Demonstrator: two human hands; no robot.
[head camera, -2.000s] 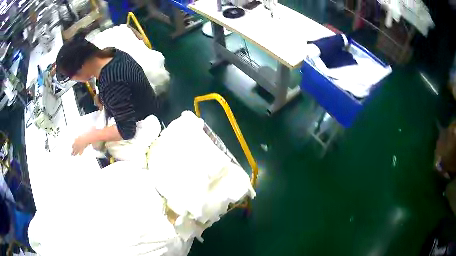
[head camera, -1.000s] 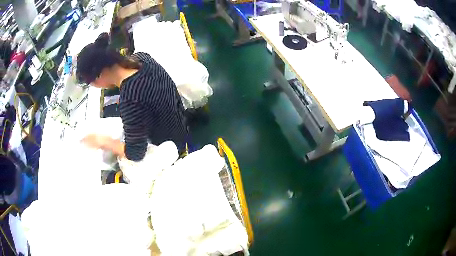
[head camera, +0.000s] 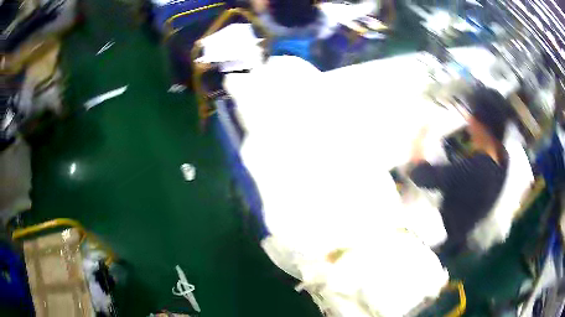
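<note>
Neither of my hands is in the picture. A large heap of bright white fabric (head camera: 322, 142) lies nearest in front of me, overexposed, on a blue-sided cart or table (head camera: 241, 167). More white to cream fabric (head camera: 378, 272) is piled at its lower right end, beside a yellow tube handle (head camera: 459, 298). The view is blurred and tilted.
A person in a dark top (head camera: 464, 186) sits at the right, arms toward the white cloth. A trolley with a taped cardboard top (head camera: 56, 272) stands lower left. White scraps (head camera: 186, 289) lie on the green floor (head camera: 148, 204). Another person's dark-clad part (head camera: 291, 12) shows at the top.
The view has swung left and tilted. The seated person is now at the right, and the trolley and scrap-strewn floor have come into view. The sewing table and blue bin have left it.
</note>
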